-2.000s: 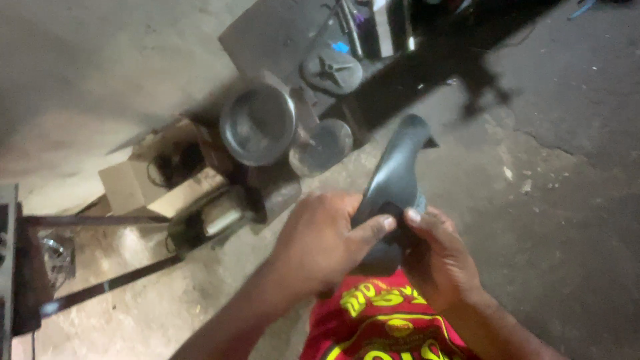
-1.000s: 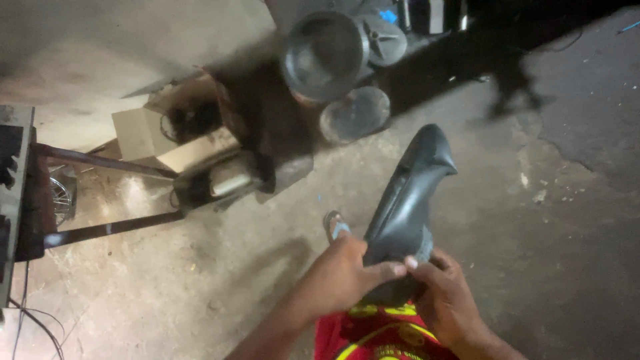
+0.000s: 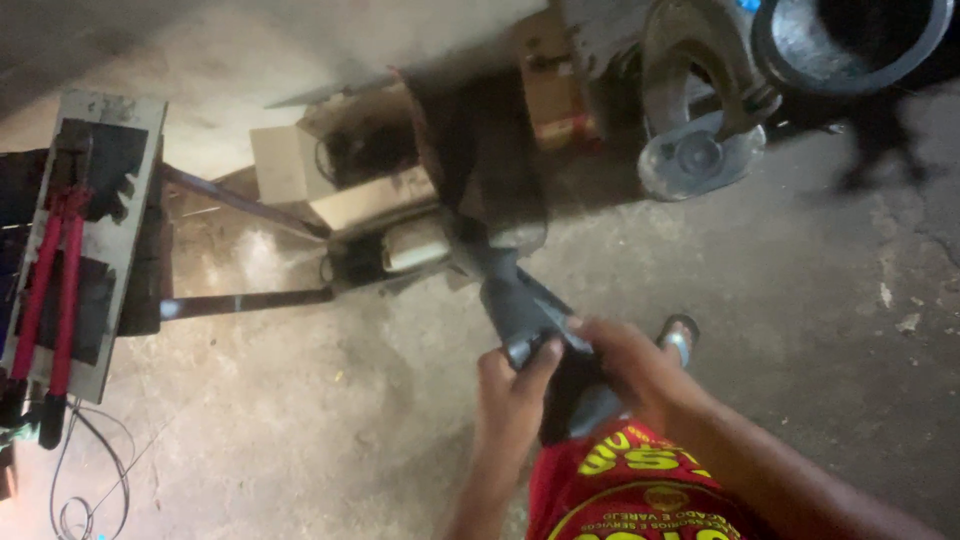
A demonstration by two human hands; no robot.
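Note:
A long dark plastic or rubber piece, possibly a motorcycle seat or fairing part [image 3: 510,300], is held in front of my red shirt with yellow writing. My left hand [image 3: 517,382] grips its left edge, with the thumb laid on the surface. My right hand [image 3: 630,360] closes on its right side, fingers near a lighter strip along the edge. The lower part of the piece lies against the shirt. Motion blur hides its finer detail.
Red-handled bolt cutters [image 3: 56,285] lie on a worn board [image 3: 142,217] at left. An open cardboard box [image 3: 285,165] stands beyond the metal bars. Round metal parts [image 3: 701,154] and a basin [image 3: 817,71] are at upper right. Loose cables [image 3: 124,465] hang at lower left.
The dark piece has turned from pointing up and right to pointing up and left, still between both hands. The view has swung left, bringing the bolt cutters into sight.

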